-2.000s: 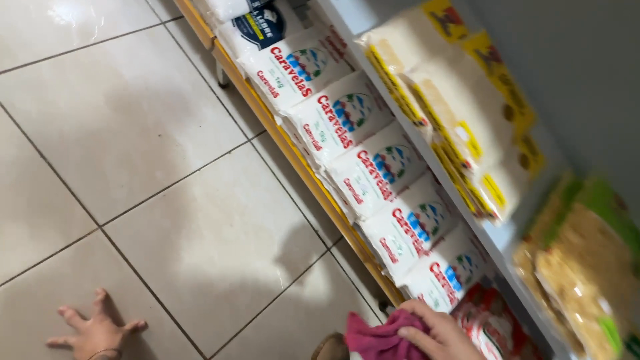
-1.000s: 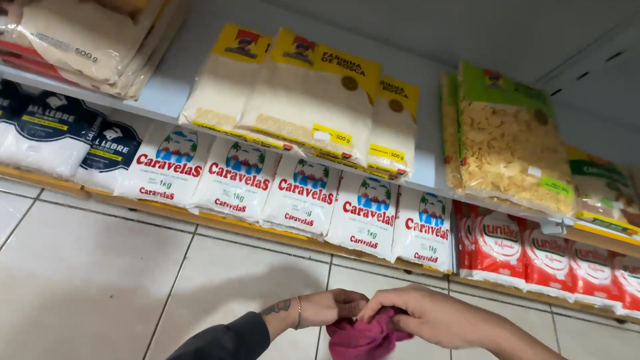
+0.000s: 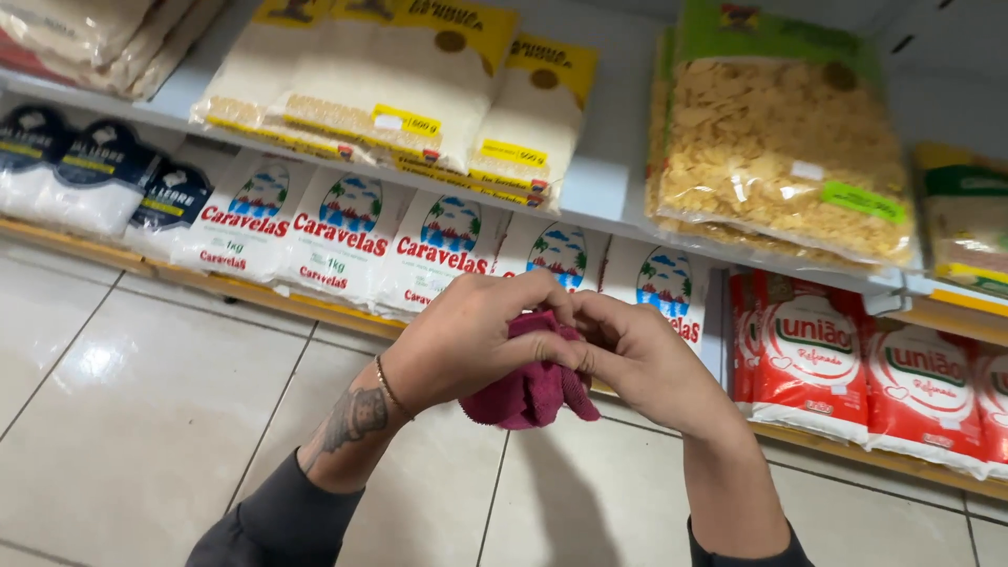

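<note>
A crumpled magenta cloth [image 3: 529,391] hangs bunched between my two hands at the middle of the view. My left hand [image 3: 480,339], with a thin bracelet at the wrist, pinches the cloth from the left with thumb and fingers. From the right, my right hand [image 3: 642,350] grips its upper part, and the fingertips of both hands meet there. Behind the hands, white Caravelas sugar bags [image 3: 339,236] stand in a row on the bottom shelf, some partly hidden by my fingers.
Yellow-and-clear breadcrumb packets [image 3: 394,87] and a green-topped bag of flakes [image 3: 780,142] lie on the shelf above. Red União sugar bags [image 3: 811,354] stand at the right, dark-labelled white bags [image 3: 102,173] at the left. A wooden shelf edge [image 3: 315,311] borders the tiled floor [image 3: 157,394].
My left hand was empty with spread fingers two seconds ago and now holds the cloth along with my right. The view has swung round to face the shelves.
</note>
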